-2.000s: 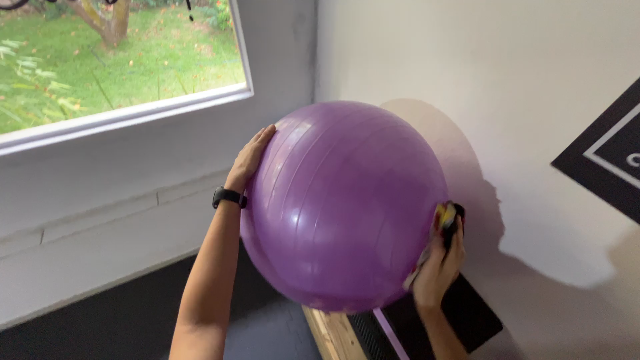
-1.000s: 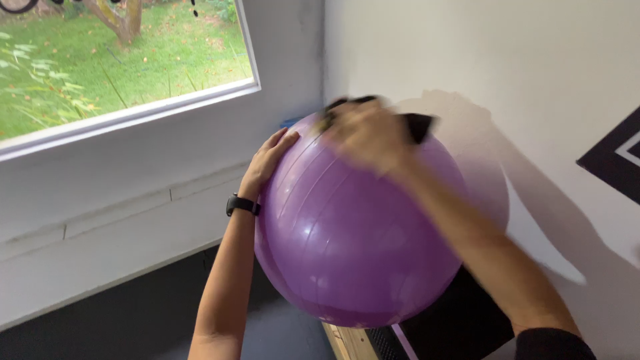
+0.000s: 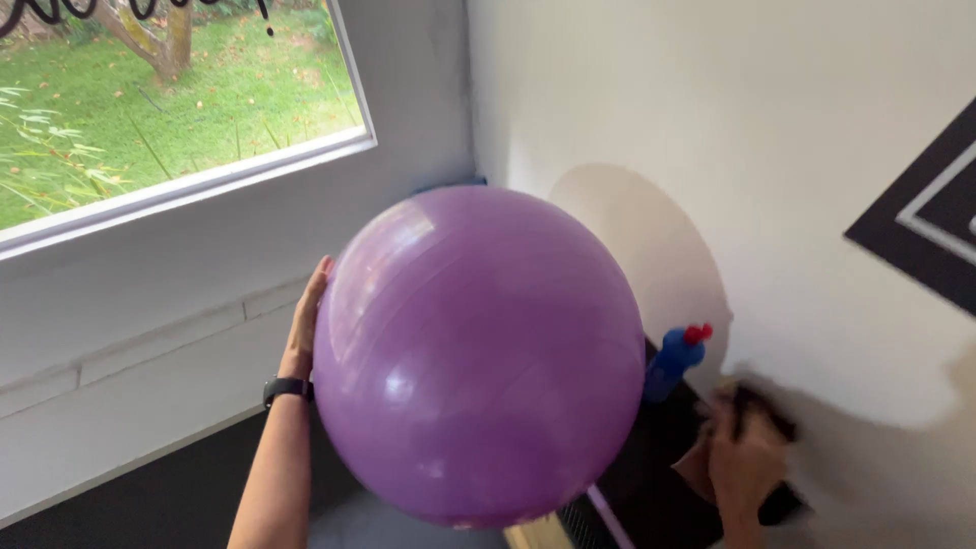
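A large purple exercise ball (image 3: 480, 358) fills the middle of the view. My left hand (image 3: 307, 324), with a dark watch on its wrist, presses flat against the ball's left side. Off the ball at the lower right, my right hand (image 3: 743, 450) is blurred and closed around a crumpled dark cloth (image 3: 766, 412). Between the ball and that hand stands a blue bottle (image 3: 675, 362) with a red nozzle, partly hidden by the ball.
A black surface (image 3: 656, 473) lies below the bottle, beside a light wooden piece (image 3: 540, 534) and a pale purple strip (image 3: 610, 518). White walls meet in the corner behind the ball. A window (image 3: 366, 137) is at upper left, a black sign (image 3: 915, 229) at right.
My right hand has moved from the top of the ball down to the lower right, away from it, with the cloth. The blue bottle now shows. My left hand stays on the ball's left side.
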